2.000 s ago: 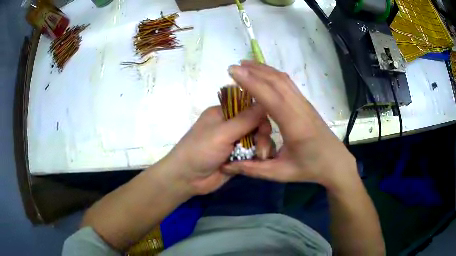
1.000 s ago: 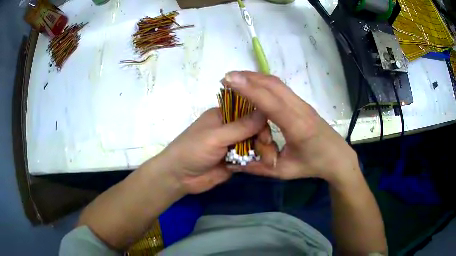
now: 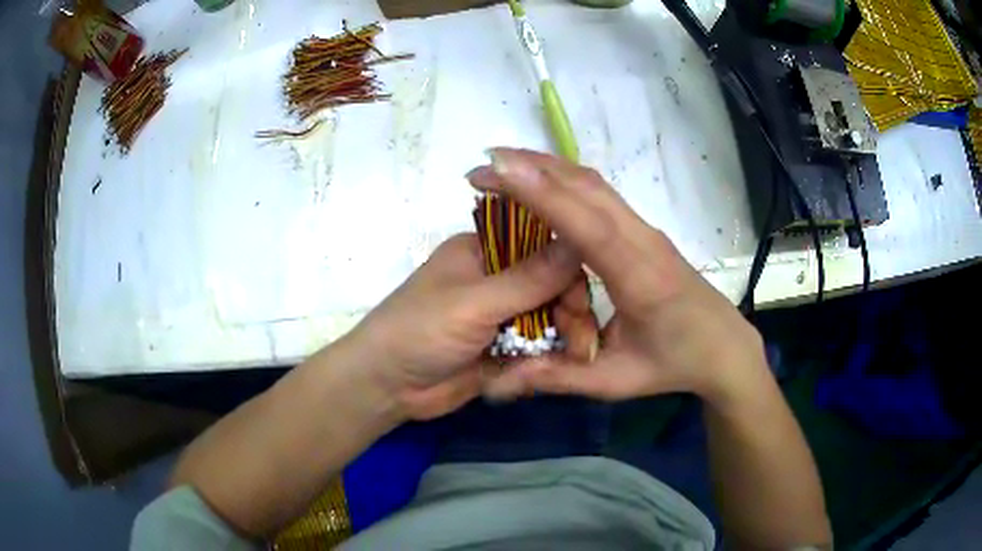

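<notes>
A bundle of short red, yellow and brown wire leads (image 3: 517, 231) is held upright just past the bench's front edge, its white ends (image 3: 525, 342) at the bottom. My left hand (image 3: 436, 323) is closed around the bundle, with the thumb across its front. My right hand (image 3: 635, 291) is cupped around the bundle's right side, its fingers over the top and its thumb under the white ends. Some right fingers are hidden behind the bundle.
Wire piles lie at the back left (image 3: 334, 73) and far left (image 3: 138, 99), beside a red-labelled jar (image 3: 102, 45). A green-and-white toothbrush (image 3: 549, 92) lies beyond my right hand. A black unit with cables (image 3: 813, 161) and yellow gridded sheets (image 3: 915, 59) stand at right.
The right fingertips have shifted slightly over the bundle's top, and the right thumb has moved a little under the white ends. Both hands keep hold of the bundle.
</notes>
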